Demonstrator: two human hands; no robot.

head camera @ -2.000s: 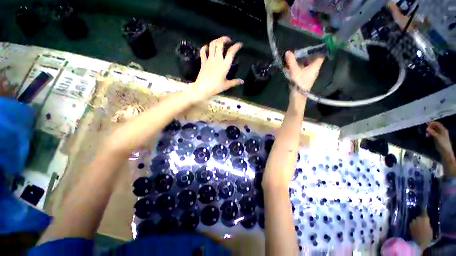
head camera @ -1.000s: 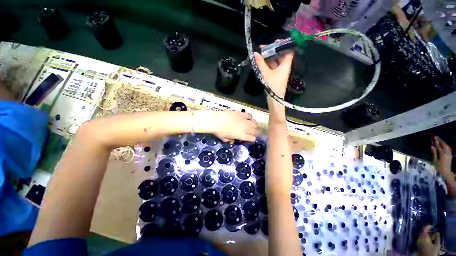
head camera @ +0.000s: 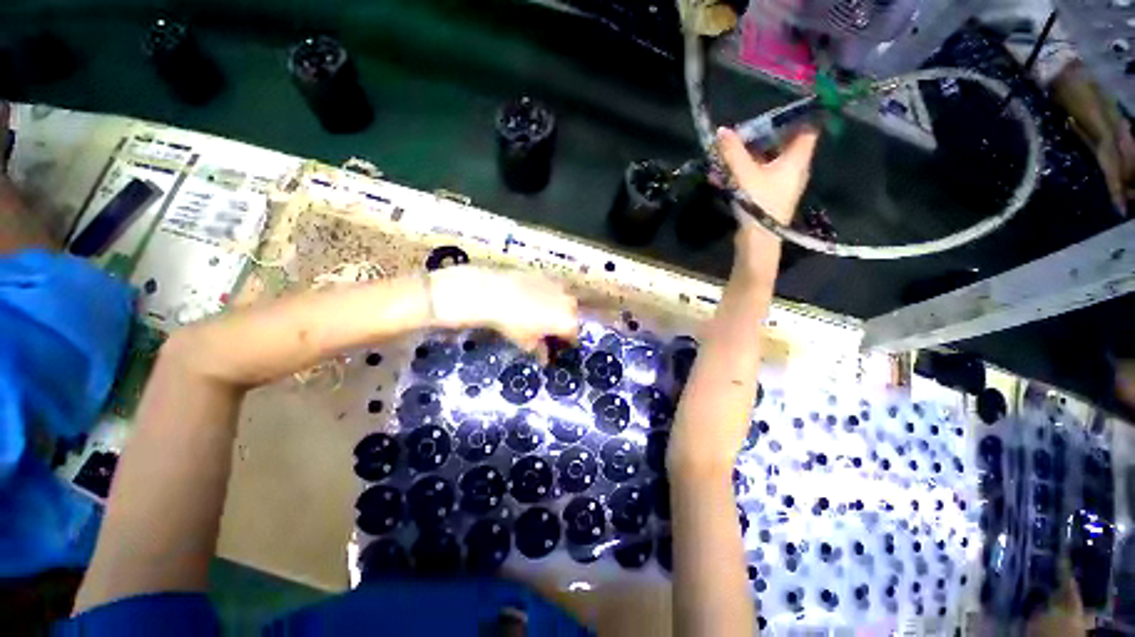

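Note:
My right hand [head camera: 768,177] holds the power screwdriver [head camera: 774,125] above the belt. Its thin tip points left, close to the top of a black cylindrical unit [head camera: 640,199]; I cannot tell if they touch. My left hand [head camera: 523,306] is over the upper part of the blister tray [head camera: 352,566], fingers pointing down at the round black discs [head camera: 535,477]. A dark disc-like piece shows at its fingertips, but whether it is gripped is unclear. More black units stand upright on the belt, one [head camera: 525,144] left of the screwdriver.
The pale hose [head camera: 915,249] loops right of my right hand. A neighbouring tray [head camera: 859,498] lies right, below a pale metal post [head camera: 996,286]. A loose disc [head camera: 446,258] lies beyond my left forearm. Neighbours' blue sleeve [head camera: 62,373] and hands show at the sides.
My left hand went from the belt to the tray, then shifted slightly left there. My right hand moved left with the screwdriver, then back right. The units on the belt have shifted right.

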